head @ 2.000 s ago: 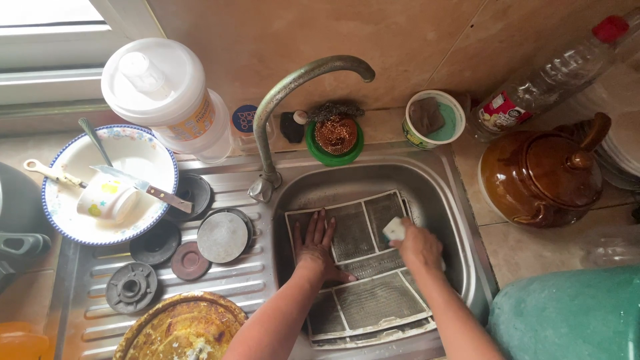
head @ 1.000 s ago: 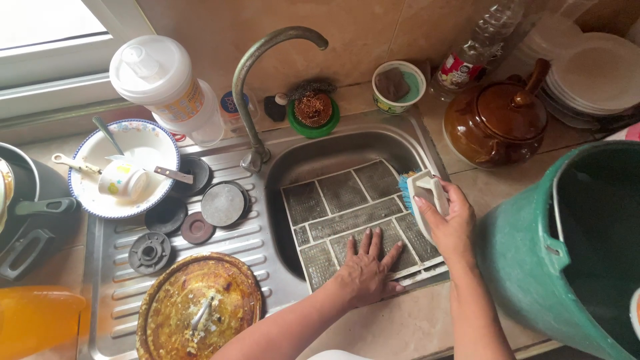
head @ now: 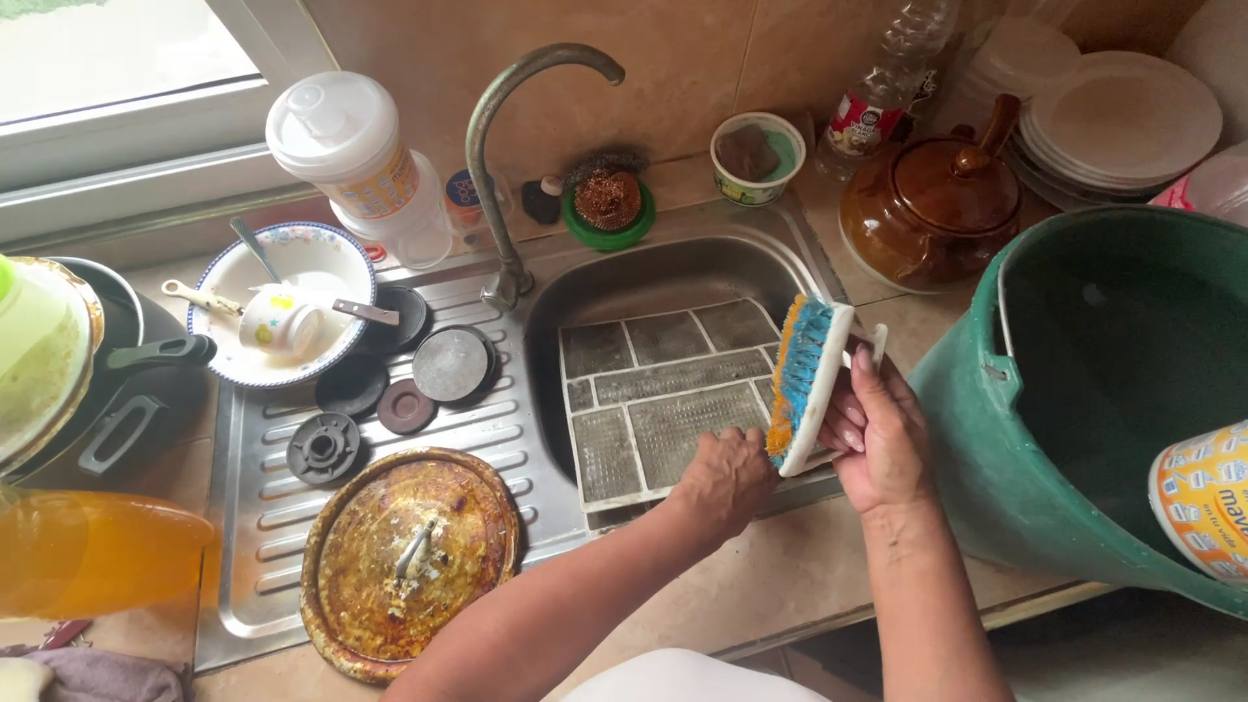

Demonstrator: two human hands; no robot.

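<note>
A white-framed mesh filter panel [head: 682,390] lies tilted in the stainless steel sink [head: 663,255]. My left hand [head: 733,478] is at the panel's near right part, its fingers curled; whether they grip the edge is hard to tell. Raised over the sink's right side, my right hand [head: 877,424] holds a white scrub brush [head: 819,385] by its handle, with the blue and orange bristles facing left. The curved faucet [head: 492,146] rises behind the sink's left side.
Left, the drainboard [head: 263,546] bears burner parts [head: 453,364] and a stained lid [head: 414,556]; a bowl [head: 283,366] overlaps its back corner. A green bucket [head: 975,429] stands right, before a brown lidded pot [head: 926,214]. A copper scourer [head: 606,200] and small tub [head: 756,190] sit behind the sink.
The brush was against the panel's right side a second ago; now it is lifted off with its bristles turned left. My left hand was spread flat on the panel and now is curled, farther right.
</note>
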